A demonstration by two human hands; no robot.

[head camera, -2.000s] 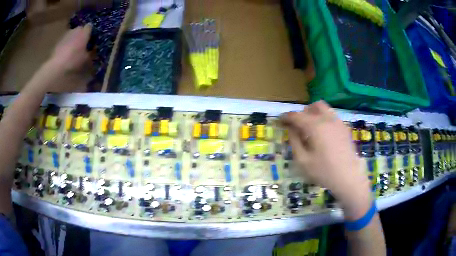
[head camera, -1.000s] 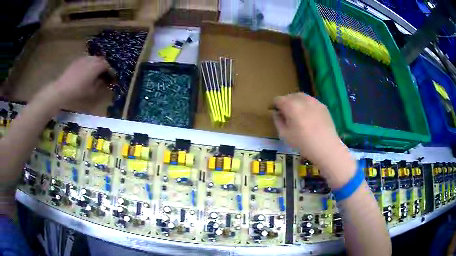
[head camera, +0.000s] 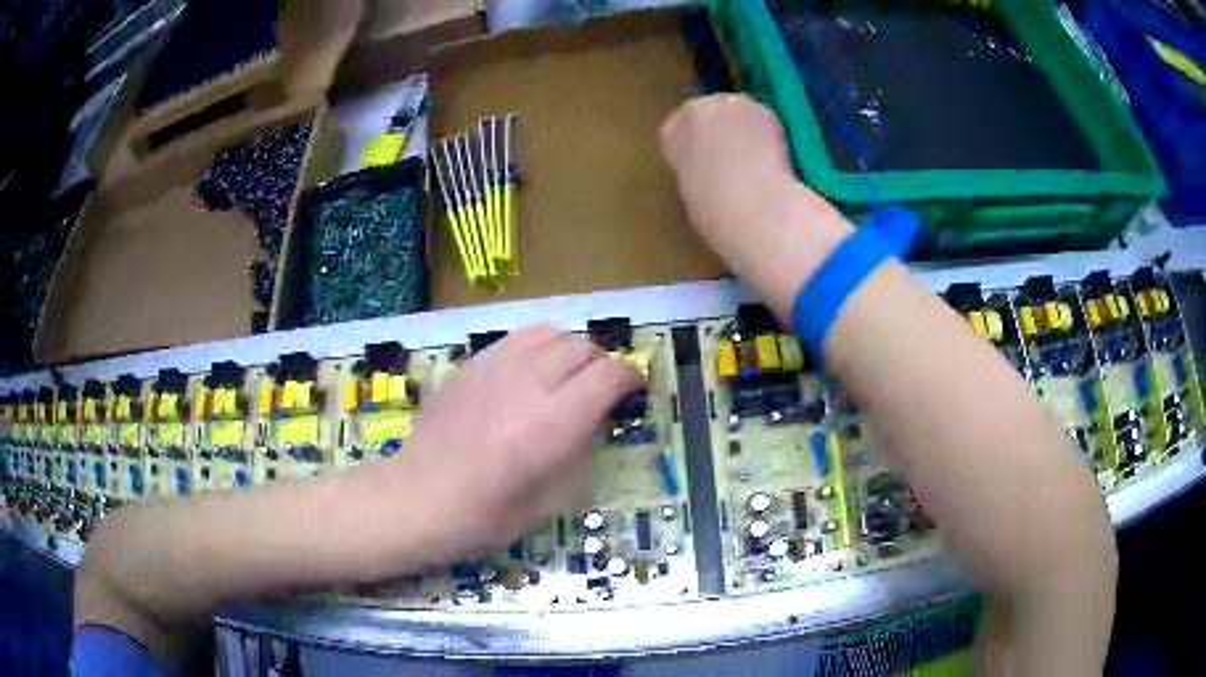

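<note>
A long row of cream circuit boards (head camera: 780, 456) with yellow coils and silver-topped capacitors lies in front of me. My left hand (head camera: 529, 410) is palm down over the boards, its fingertips at the yellow coil of the board left of the dark gap. Whether it holds a part cannot be seen. My right hand (head camera: 727, 152) is above the right part of the cardboard box (head camera: 582, 159), beside dark material. Its fingers are curled and their tips hidden. A blue wrist strap (head camera: 846, 284) is on my right wrist. Yellow-ended strips (head camera: 479, 212) lie fanned in the box.
A black tray of small green parts (head camera: 360, 251) stands left of the strips. Further left, black capacitors (head camera: 265, 179) lie loose in a box. A green crate (head camera: 979, 205) stands at the right. The silver rail edge (head camera: 529, 632) runs along the near side.
My left hand has moved from the black capacitors to the boards. My right hand has moved from the boards to over the far right part of the box. The view has shifted.
</note>
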